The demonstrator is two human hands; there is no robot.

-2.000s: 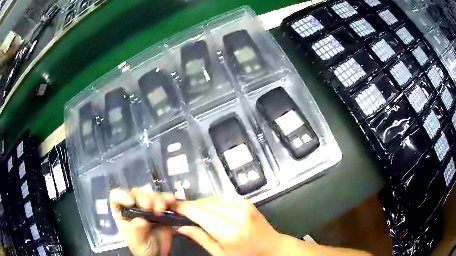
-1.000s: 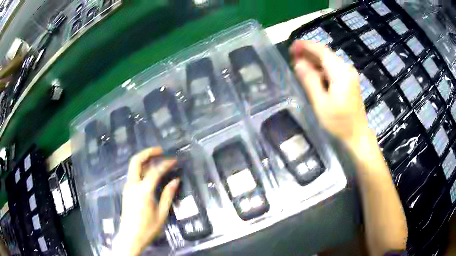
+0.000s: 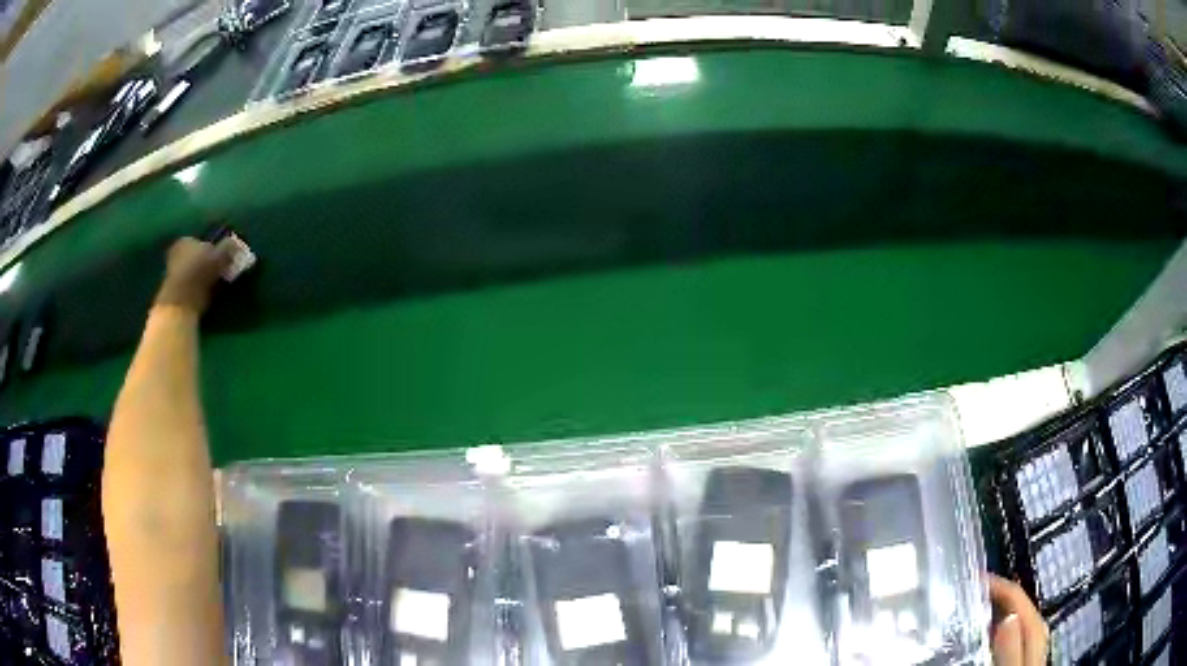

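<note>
My left hand (image 3: 195, 271) is stretched out over the green conveyor belt (image 3: 521, 371) at the left. It is on a small dark piece with a pale label (image 3: 236, 256); the fingers are small and partly hidden. My right hand (image 3: 1018, 630) shows only as fingers at the right edge of the clear blister tray (image 3: 579, 462), cut off by the picture's bottom. The tray lies in front of me with black back housings (image 3: 742, 520) with pale labels in its back row. Its front row is out of the picture.
A black tray with pale keypad grids (image 3: 1061, 572) is at the right. Another black tray (image 3: 78, 546) is at the left, beside my forearm. Dark parts (image 3: 33, 345) lie on the belt's left end. Across the belt, a tray with phone shapes (image 3: 430, 35) stands on a far bench.
The view has lifted towards the belt. My left hand has moved from the clear tray out to the belt. My right hand has come from above the right black tray down to the clear tray's right edge.
</note>
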